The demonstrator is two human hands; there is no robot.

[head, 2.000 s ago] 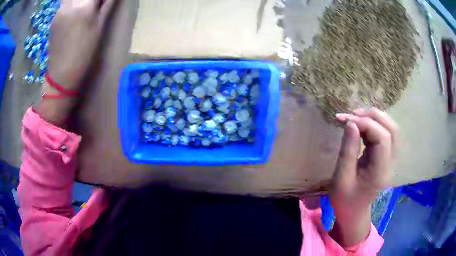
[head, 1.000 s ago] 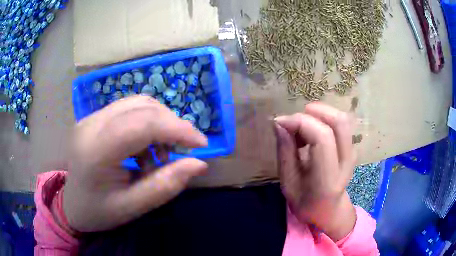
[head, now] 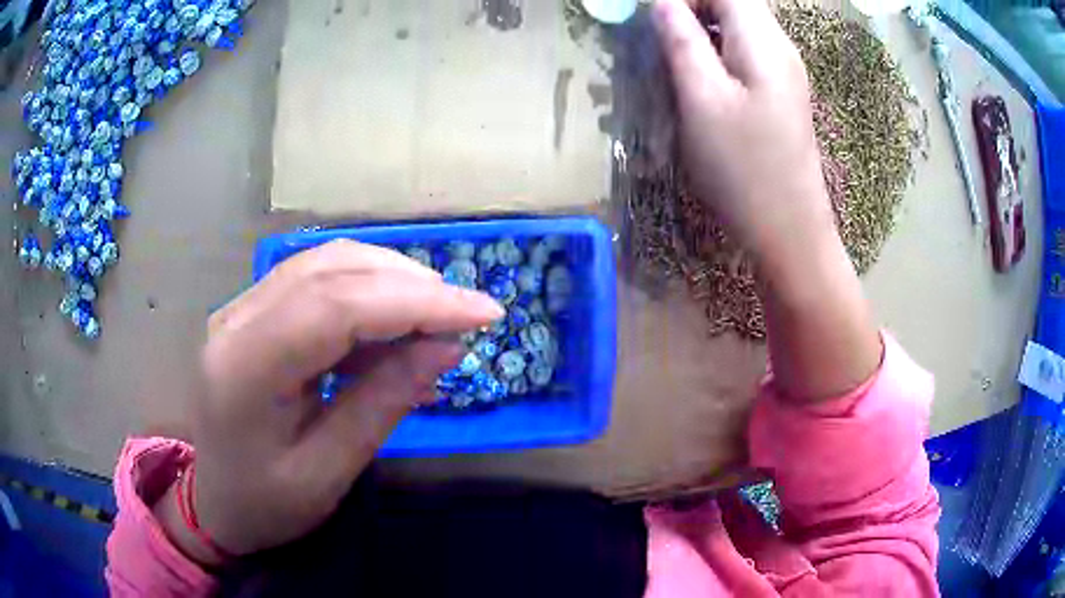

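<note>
The blue parts bin (head: 596,339) holds blue-and-silver components (head: 514,350). My left hand (head: 339,362) is over the bin's left part, fingers curled and thumb near the fingertips. A small blue bit shows in the gap of the hand; whether it is held or lies behind cannot be told. My right hand (head: 747,129) is stretched over the left part of the brass-coloured screw pile (head: 870,140). Its fingertips are at the top edge, beside a white round disc (head: 610,7), partly cut off. Whether it holds anything is hidden.
A loose heap of blue-and-silver components (head: 88,140) lies at far left. A raised cardboard piece (head: 432,105) is behind the bin. A dark red-handled tool (head: 1000,181) and thin rod (head: 955,129) lie at far right. Clear plastic sleeves (head: 1016,467) hang at lower right.
My left hand came from the far-left heap to the bin. My right hand moved from the pile's near edge towards me, then far forward over the pile. The view has shifted.
</note>
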